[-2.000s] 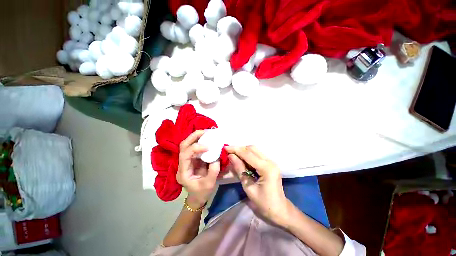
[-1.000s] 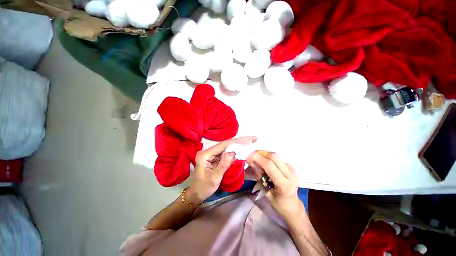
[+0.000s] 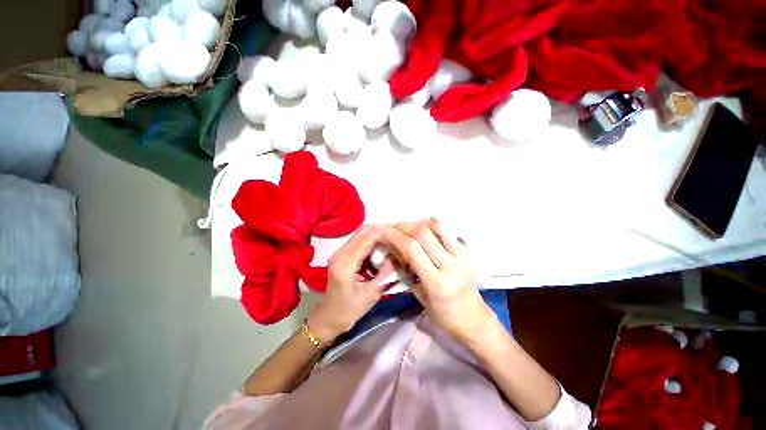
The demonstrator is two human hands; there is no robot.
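A red plush piece (image 3: pixel 294 220) with several petal-like points lies at the table's near left edge. One of its points runs to my hands. My left hand (image 3: pixel 348 281) is closed on the plush tip, with a little of a white pom-pom (image 3: pixel 379 254) showing between the hands. My right hand (image 3: pixel 435 270) is over the pom-pom, its fingers bent and meeting the left fingertips. Its palm side is hidden, so I cannot tell what it holds. No needle or thread can be made out.
Loose pom-poms (image 3: pixel 344 132) and a red plush heap (image 3: pixel 588 50) lie along the far side. A pom-pom carton (image 3: pixel 109 94) is upper left. A silver-and-dark object (image 3: pixel 611 116), amber item (image 3: pixel 679 105) and smartphone (image 3: pixel 714 168) lie right. A carton (image 3: pixel 606 374) of red pieces stands lower right.
My hands have come together and my right hand has turned palm down, covering most of the pom-pom. The dark snips seen in my right palm before are now hidden. The camera view has shifted.
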